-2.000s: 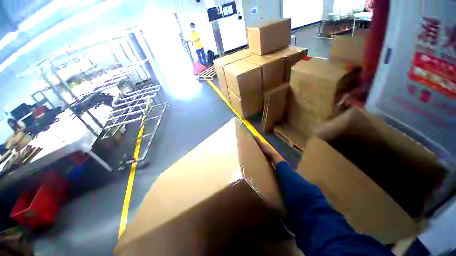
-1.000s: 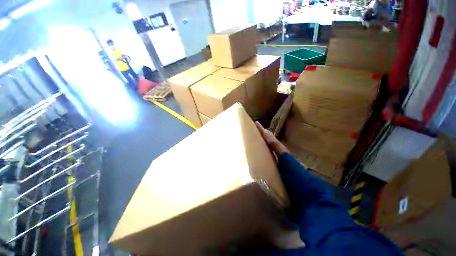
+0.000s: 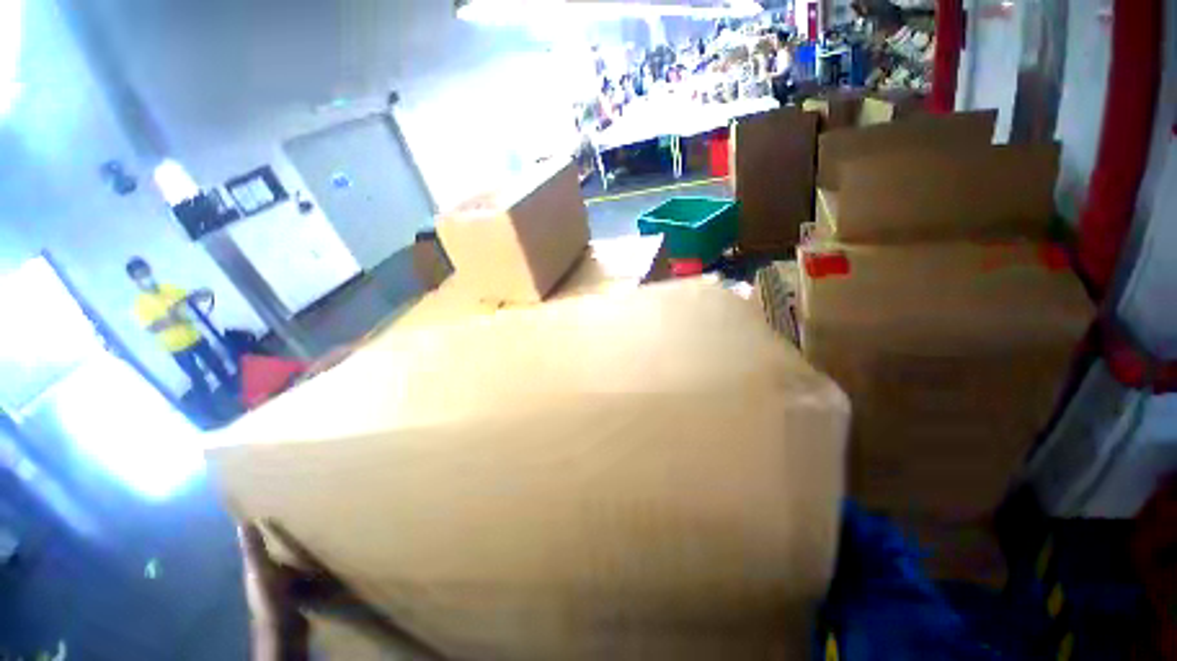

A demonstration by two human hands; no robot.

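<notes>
A large closed brown shipping carton (image 3: pixel 542 439) fills the middle and lower part of the view, raised close in front of me. My left hand (image 3: pixel 278 588) is at the carton's lower left side, dark and blurred, and is holding it; its fingers are not clear. At the lower right my blue right sleeve (image 3: pixel 904 588) reaches along the carton's right side. My right hand is hidden by the carton.
A smaller carton (image 3: pixel 516 239) sits on stacked cartons just behind. Large cartons with red tape (image 3: pixel 949 349) stand at right beside a red pipe (image 3: pixel 1129 181). Farther back are a green tote (image 3: pixel 688 230) and white tables (image 3: pixel 691 123). A person in yellow (image 3: pixel 168 316) stands at left.
The view has swung right and come closer to the stacked cartons. The held carton is now squarer to me and covers most of the stack. My left hand has appeared; my right hand has become hidden.
</notes>
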